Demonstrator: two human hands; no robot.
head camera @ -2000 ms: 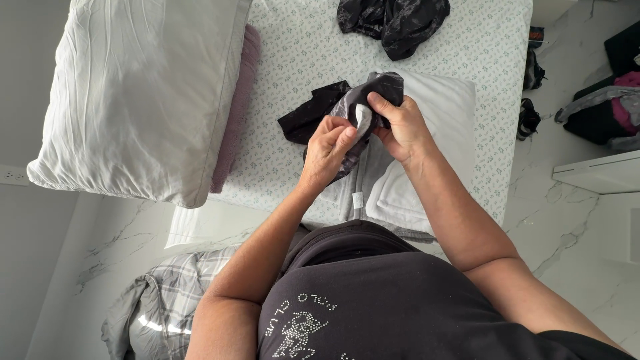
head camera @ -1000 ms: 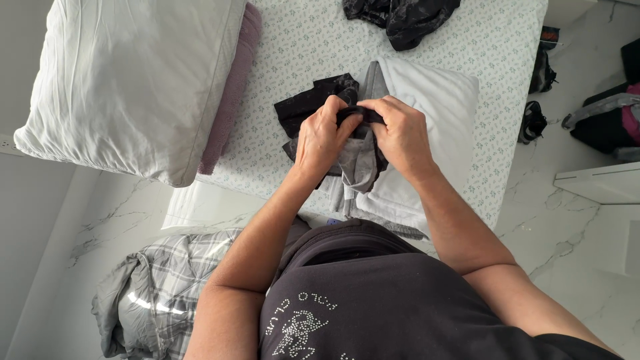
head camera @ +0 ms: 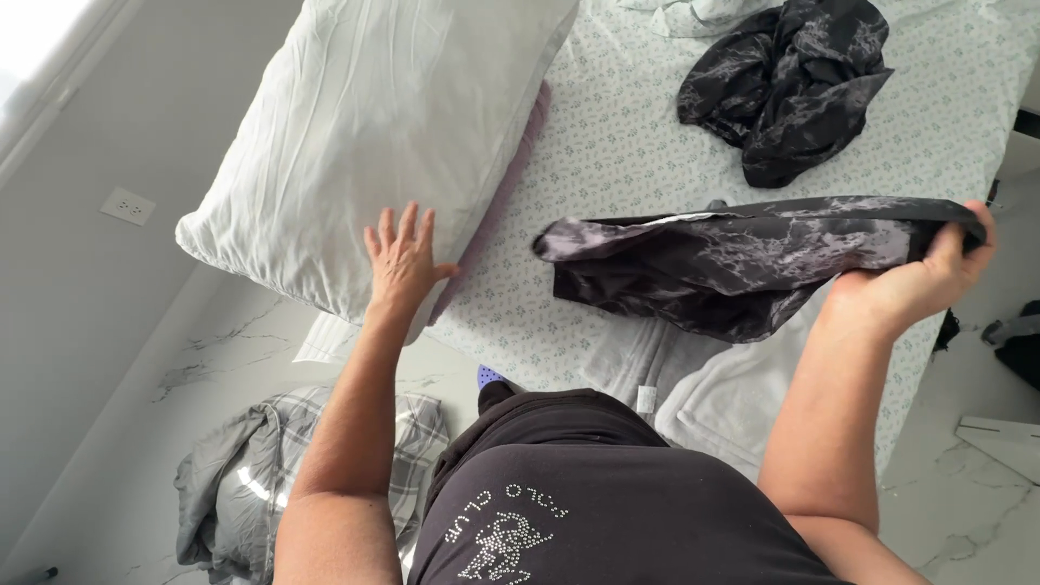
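My right hand (head camera: 934, 276) grips one end of a black marble-patterned pillowcase or similar cloth (head camera: 731, 260), its fingers inside the edge. The cloth stretches leftward over the bed, with its far end hanging loose. My left hand (head camera: 402, 260) is spread and holds nothing; it is over the lower right part of a large white pillow (head camera: 390, 130). Whether it touches the pillow, I cannot tell. A second black marble-patterned cloth (head camera: 784, 89) lies crumpled farther back on the bed.
Under the pillow lies a mauve cloth item (head camera: 516, 166), on the bed's floral sheet (head camera: 601, 138). Folded light grey and white textiles (head camera: 723, 398) rest at the near bed edge. A grey plaid comforter (head camera: 268, 479) is on the marble floor. An outlet (head camera: 127, 205) is on the wall.
Both hands were together on the bunched dark cloth; now they are far apart. The left has let go and moved left to the pillow, while the cloth has opened out from the right hand.
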